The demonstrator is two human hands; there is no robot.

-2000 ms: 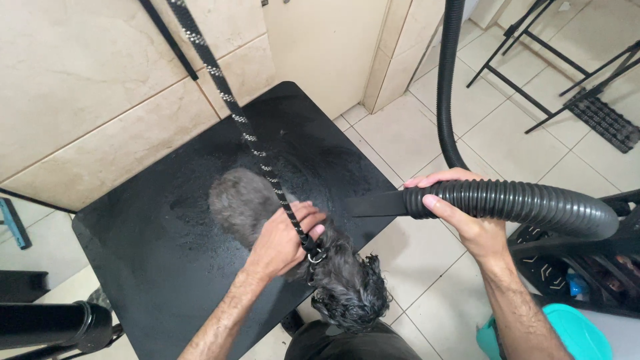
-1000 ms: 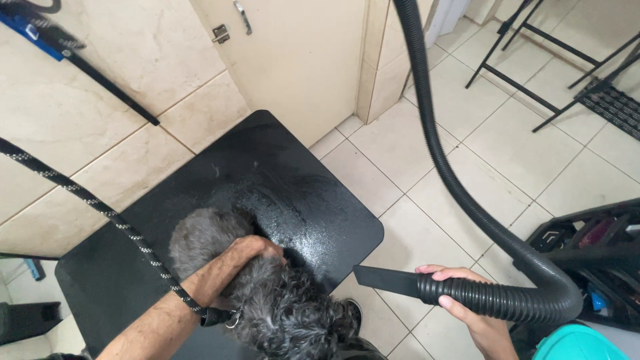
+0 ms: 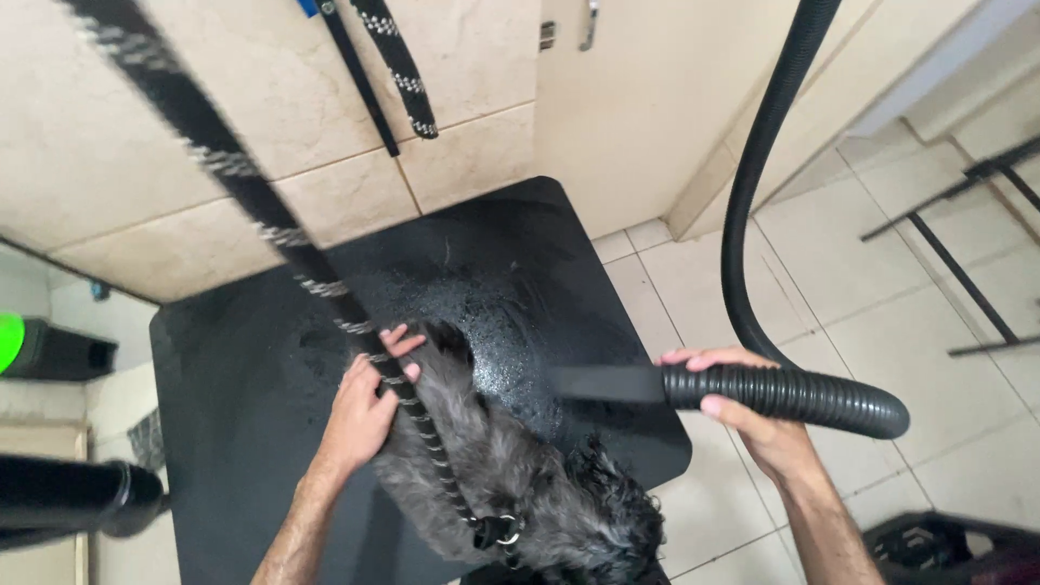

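A wet grey-black curly-haired dog (image 3: 487, 455) is on a black grooming table (image 3: 236, 422), its head toward the lower right. A black leash with white flecks (image 3: 280, 236) runs down across the view to a metal ring at its neck. My left hand (image 3: 370, 398) rests on the dog's rear end, fingers spread, partly behind the leash. My right hand (image 3: 743, 398) is closed around the ribbed black hose of a pet dryer (image 3: 845, 402). Its flat nozzle (image 3: 609, 383) points left over the wet tabletop toward the dog, without touching it.
Behind the table are a tiled wall (image 3: 463, 171) and a cream door (image 3: 634, 114). A black post (image 3: 73, 491) stands at the left edge. A black metal frame (image 3: 959, 268) is on the floor at right, with a black crate (image 3: 942, 544) at the lower right.
My left hand has moved from the dog's upper back to its rear end. The nozzle now reaches over the tabletop; a second ago it was beside the table edge. The view has shifted.
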